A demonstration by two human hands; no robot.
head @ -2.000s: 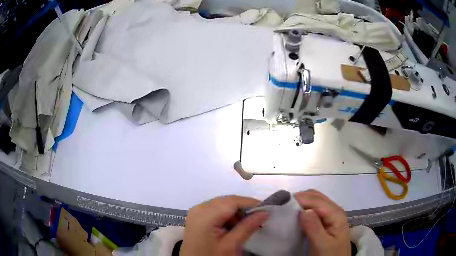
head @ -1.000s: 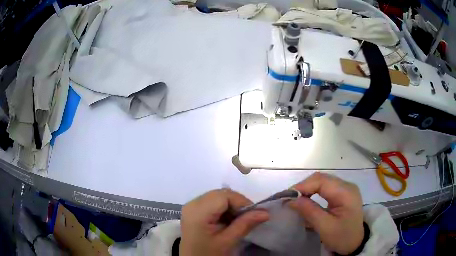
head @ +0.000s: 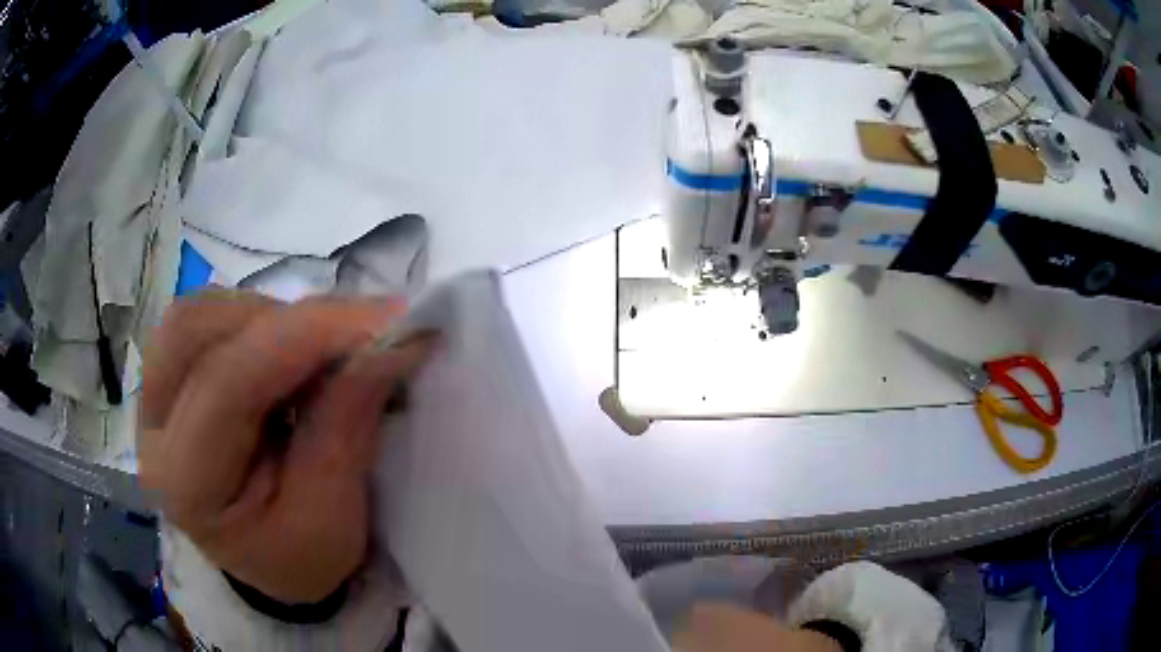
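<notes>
My left hand (head: 261, 433) is raised at the left over the table and pinches the top edge of a pale grey cut piece (head: 490, 497). The piece hangs down from it to the bottom edge of the picture, slightly blurred. My right hand (head: 738, 629) is low at the bottom edge, mostly cut off and blurred, near the lower end of the cloth. Its fingers are hidden. The sewing machine (head: 815, 166) stands at the right. No cloth shows under its presser foot (head: 713, 270).
Scissors (head: 1015, 405) lie right of the needle area. A large pale panel (head: 471, 127) is spread behind, with a curled edge. A cream bundle (head: 108, 242) hangs at the left. A measuring strip (head: 789, 540) runs along the front edge. More cream cloth (head: 879, 41) lies behind the machine.
My left hand has moved up and to the left with the cloth, which now hangs extended. My right hand has dropped to the bottom edge, away from my left hand.
</notes>
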